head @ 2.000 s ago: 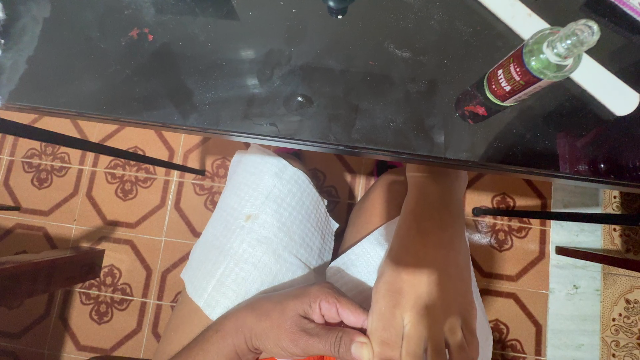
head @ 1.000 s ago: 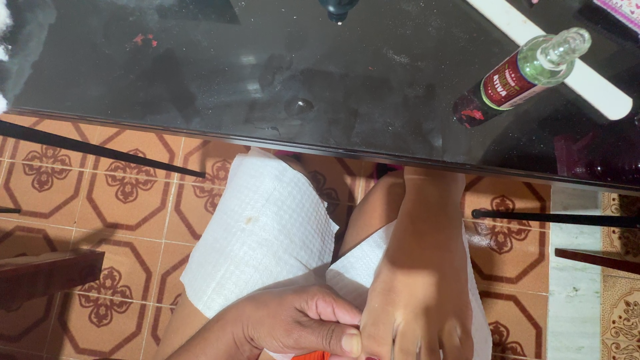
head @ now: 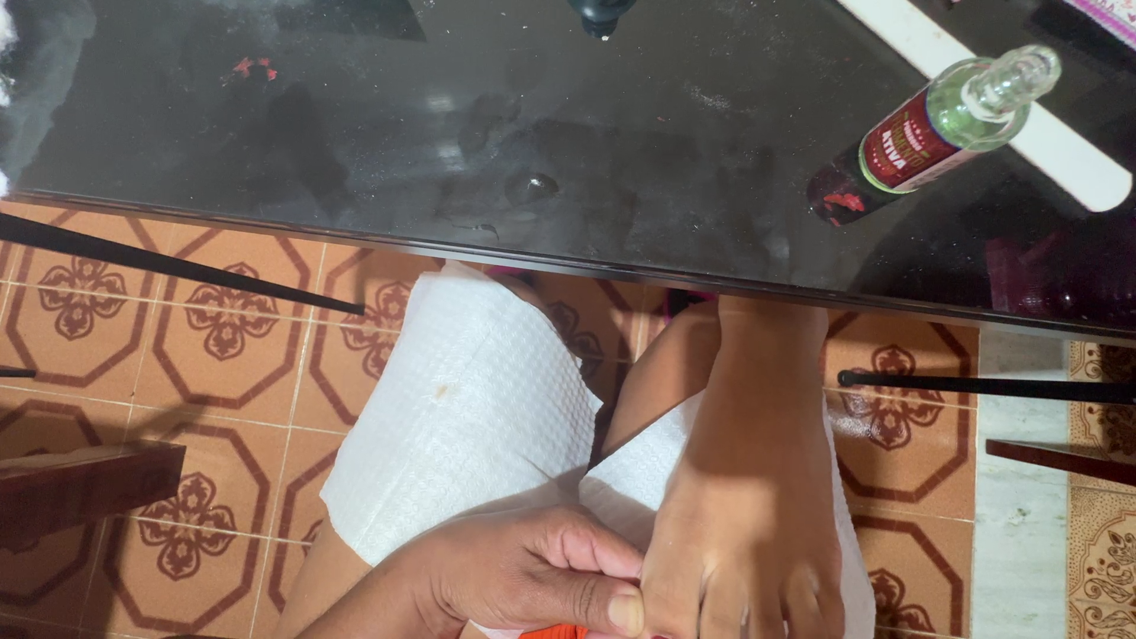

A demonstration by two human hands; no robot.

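My left hand [head: 524,568] comes in from the lower left, its thumb and fingers closed on the big toe of another person's bare foot [head: 745,497]. That foot reaches from under the table edge, toes toward me, over a white paper towel [head: 635,461] on my lap. A second textured white paper towel [head: 470,408] covers my other thigh. Red shows at the toe's tip, at the bottom edge. Beside my fingers is a bit of orange material [head: 555,632], mostly cut off. My right hand is out of view.
On the glossy black table [head: 373,160] are a labelled glass bottle [head: 914,142], a white flat strip [head: 1074,160], red flecks [head: 256,67] and a clear drop [head: 540,185]. Dark bars [head: 177,264] and a wooden piece [head: 89,488] stand over the patterned tiles.
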